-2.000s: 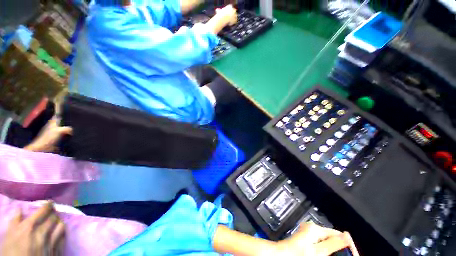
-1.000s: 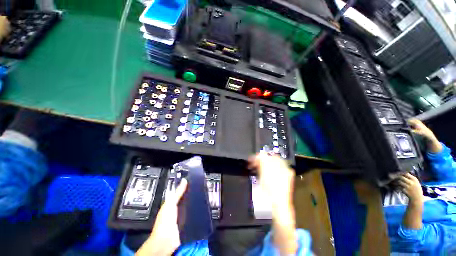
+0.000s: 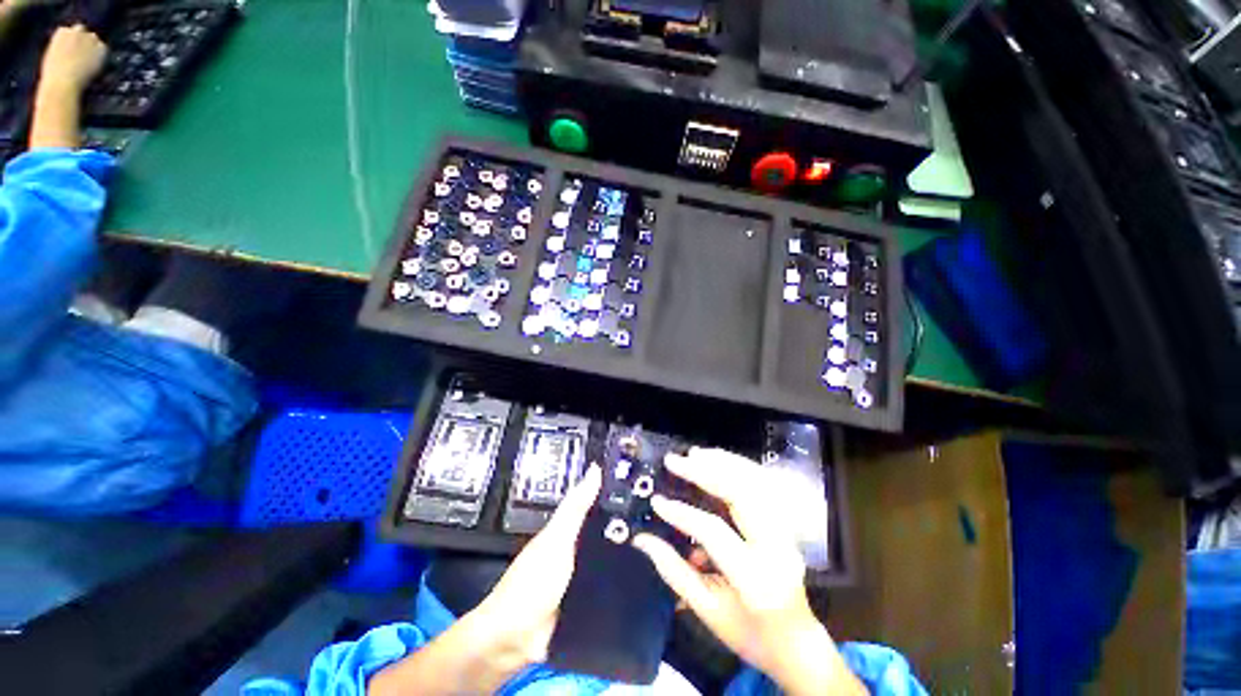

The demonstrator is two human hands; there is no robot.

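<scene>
My left hand (image 3: 535, 585) holds a dark phone back cover (image 3: 613, 605) by its left edge, above the cover tray. Small ring and white parts show at the cover's upper end. My right hand (image 3: 742, 544) is over that end with bent fingertips; whether it pinches a small part cannot be made out. The black foam parts tray (image 3: 544, 356) on the bench edge has ring parts (image 3: 463, 254) at left and white tabs (image 3: 833, 326) at right. The lower cover tray (image 3: 395, 510) holds phone housings (image 3: 460, 456) and a pale cover at right.
The press (image 3: 735, 98) stands behind the parts tray, with blue trays (image 3: 483, 68) at its left. Stacked black trays (image 3: 1089, 245) stand at right above an open carton (image 3: 939, 571). A blue stool (image 3: 320, 465) is at lower left. Another person's blue sleeve (image 3: 68, 231) shows at left.
The view has swung from the left onto the trays. My right hand has moved from the parts tray's right compartment to the cover. The cover now lies lower, with its parts end facing up.
</scene>
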